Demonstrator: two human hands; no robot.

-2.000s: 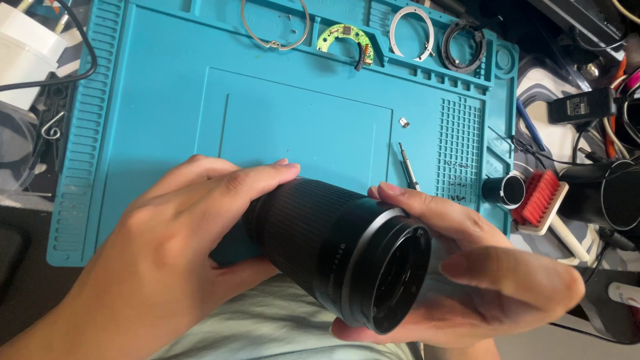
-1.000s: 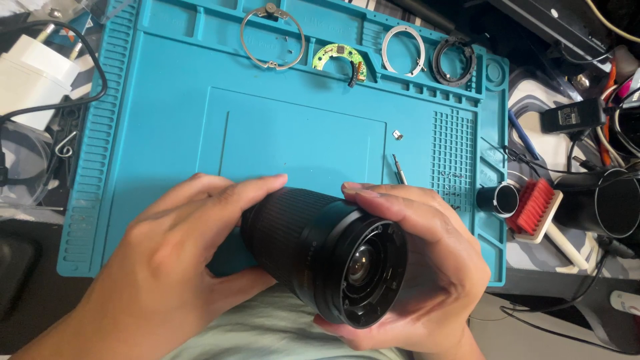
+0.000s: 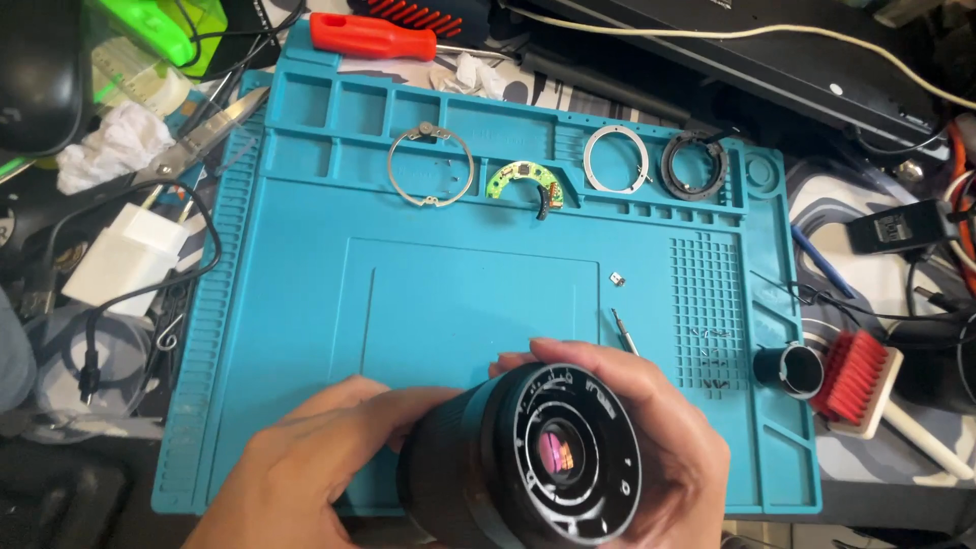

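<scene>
A black camera lens barrel (image 3: 465, 457) is held low over the near edge of a teal silicone work mat (image 3: 473, 305). Around its left side wraps my left hand (image 3: 328, 465); my right hand (image 3: 671, 442) grips the other side near the end ring. That end tilts up toward the camera and shows a small glass element with pink and orange reflections. Beyond the hands, a thin metal ring (image 3: 390, 171), a green curved circuit board (image 3: 522, 174), a silver ring (image 3: 586, 164) and a black mount ring (image 3: 720, 168) lie along the mat's far trays. A screwdriver bit (image 3: 625, 332) lies behind my right hand.
A small metal part (image 3: 617, 280) and tiny screws (image 3: 715, 354) lie on the mat. At right are a black cylinder (image 3: 772, 367) and a red-bristled brush (image 3: 854, 377). A red-handled screwdriver (image 3: 374, 36) lies behind; a white power adapter (image 3: 126, 259) and scissors (image 3: 187, 149) are left.
The lens has turned so its open end faces the camera more directly, with both hands still around it. The view has shifted to show more of the mat's far side.
</scene>
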